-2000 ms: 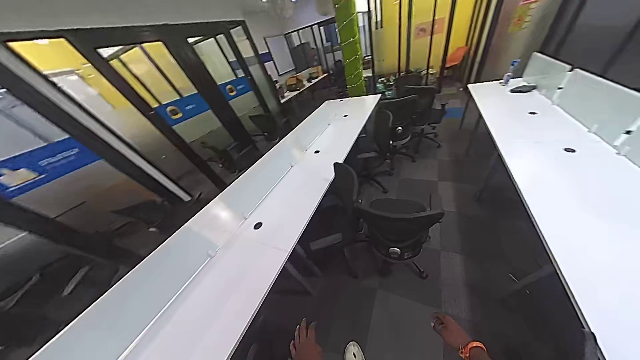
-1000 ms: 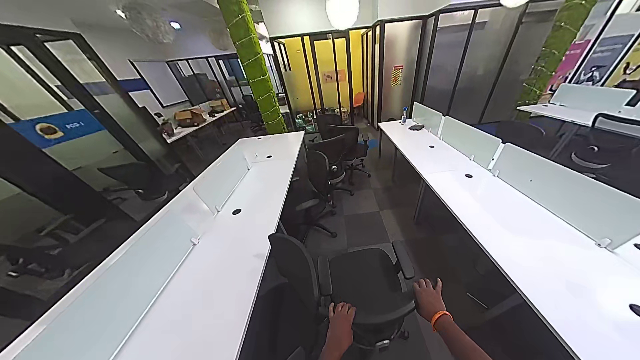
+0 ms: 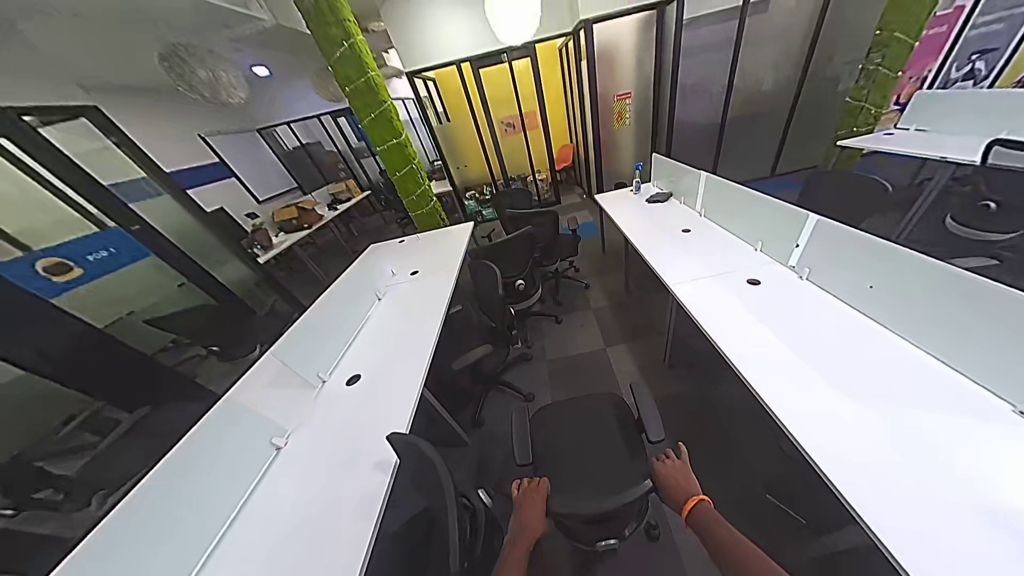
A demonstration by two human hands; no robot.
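A black office chair (image 3: pixel 590 448) with two armrests stands in the aisle at the bottom centre, its near top edge toward me. My left hand (image 3: pixel 530 506) grips the left end of that edge, below the left armrest. On the right end, my right hand (image 3: pixel 676 478) is closed, with an orange band on its wrist. Another black office chair (image 3: pixel 424 496) is close on the left, partly under the white desk. The undersides of my fingers are hidden.
Long white desks with frosted dividers run along the left (image 3: pixel 336 448) and right (image 3: pixel 768 336). More black chairs (image 3: pixel 508 256) line the left desk. A spray bottle (image 3: pixel 637 178) and a dark cloth (image 3: pixel 659 197) lie at the right desk's far end. A green-wrapped pillar (image 3: pixel 384 128) rises behind.
Two seconds ago both hands were apart from the chair, held low over the floor; they have since come onto its near edge. The view has turned and lifted.
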